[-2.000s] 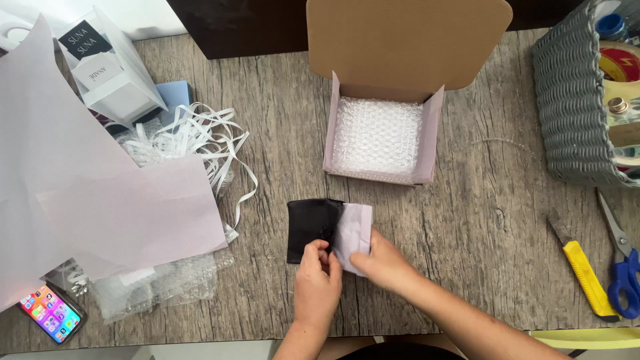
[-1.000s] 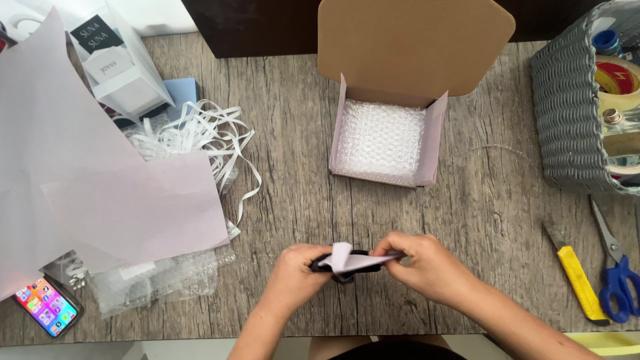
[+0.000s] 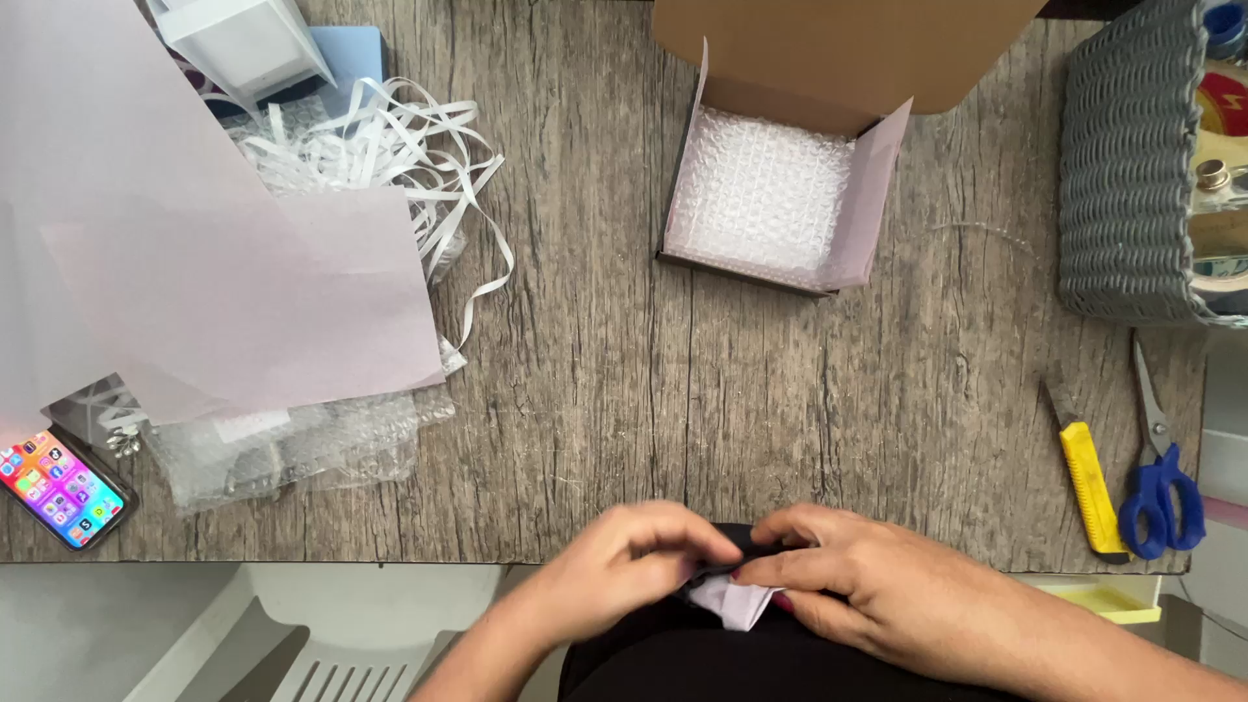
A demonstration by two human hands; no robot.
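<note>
At the table's front edge, close to my body, my left hand [image 3: 634, 561] and my right hand [image 3: 858, 585] hold a small black pouch [image 3: 733, 538] between them. Folded pale lilac paper [image 3: 733, 600] sticks out of the pouch toward me. The fingers of my right hand pinch the paper and the pouch's rim; my left fingers grip the other side. Much of the pouch is hidden by my fingers and blends with black clothing behind it. Beyond my hands stands an open cardboard box [image 3: 882, 200] with bubble wrap [image 3: 770, 190] inside.
Large lilac paper sheets [image 3: 253, 302], white ribbons [image 3: 390, 146], bubble wrap [image 3: 292, 468] and a lit phone [image 3: 63, 487] lie left. On the right are a yellow utility knife [image 3: 1090, 487], blue-handled scissors [image 3: 1160, 487] and a grey woven basket [image 3: 1126, 166] holding tape and other items.
Both hands have drawn the pouch and paper from the tabletop to the table's front edge, near my body. Two seconds ago the pouch lay flat beside the folded paper.
</note>
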